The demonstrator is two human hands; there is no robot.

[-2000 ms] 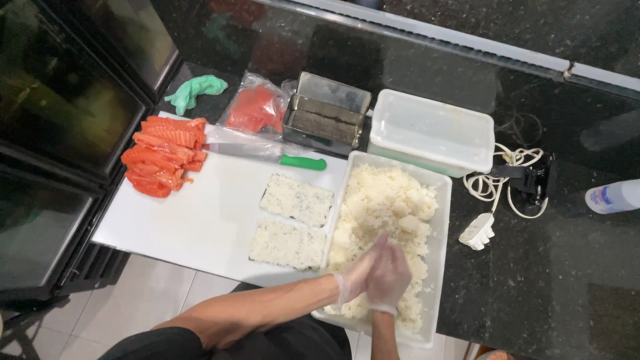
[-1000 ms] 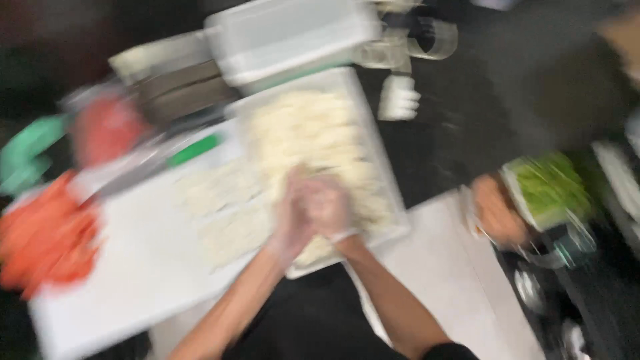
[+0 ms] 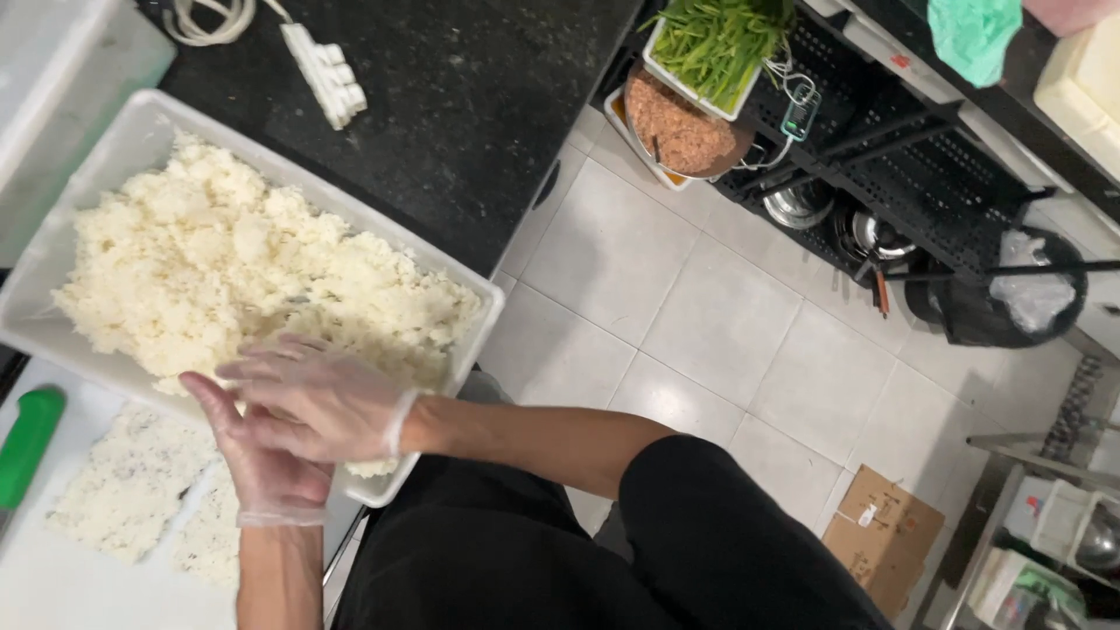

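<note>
Both my hands wear clear plastic gloves and are pressed together over the near edge of a white plastic tub [image 3: 420,229] of cooked white rice [image 3: 227,254]. My left hand [image 3: 267,451] is underneath, its fingers hidden by the other hand. On top of it lies my right hand [image 3: 324,398], fingers together across the left palm. Whether rice is between the palms cannot be seen. Left of my hands, two rice-covered nori sheets [image 3: 131,477] lie on a white cutting board [image 3: 44,582], beside a knife's green handle [image 3: 31,442].
A black speckled countertop [image 3: 437,105] holds a lidded plastic container [image 3: 70,96] and a white power strip [image 3: 324,74]. At right stand a tray of cut greens [image 3: 717,52], a bowl of minced filling [image 3: 682,127] and a black shelf rack [image 3: 919,175]. Cardboard [image 3: 884,534] lies on the tiled floor.
My view has swung far to the right, bringing the floor and the rack into sight. The hands were over the rice before and are now together at the tub's near edge.
</note>
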